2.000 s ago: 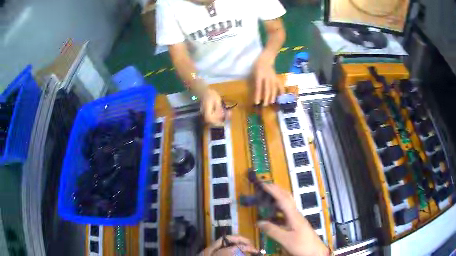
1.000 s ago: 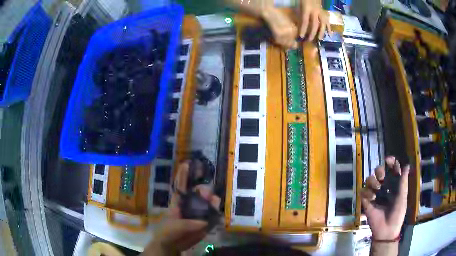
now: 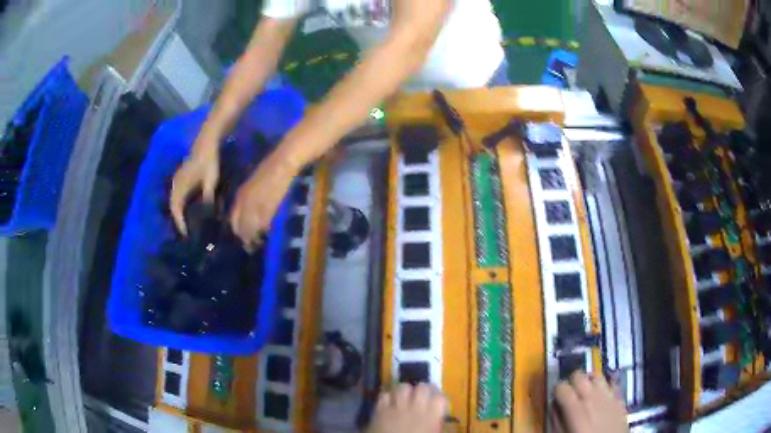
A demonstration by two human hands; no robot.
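An orange fixture tray (image 3: 528,279) lies in front of me, with two white socket rows and a green connector strip (image 3: 494,338). My left hand (image 3: 412,409) is over the near end of the left row, cut off by the bottom edge. My right hand (image 3: 590,404) is over the near end of the right row, also cut off. What lies under my fingers is hidden. A dark piece (image 3: 576,341) shows just beyond my right fingers. At the tray's far end, an adapter (image 3: 543,138) sits in the right row and another (image 3: 417,138) in the left row.
A blue basket (image 3: 123,279) of black adapters rests over the left tray; another person's two hands (image 3: 196,182) are inside it. A loaded orange tray (image 3: 668,211) is at right, beyond metal rails (image 3: 615,245). Another blue basket (image 3: 51,161) is at far left.
My left hand has moved right from beside the basket to the tray, my right hand left onto the right row. The other person's hands went from the tray's far end into the basket.
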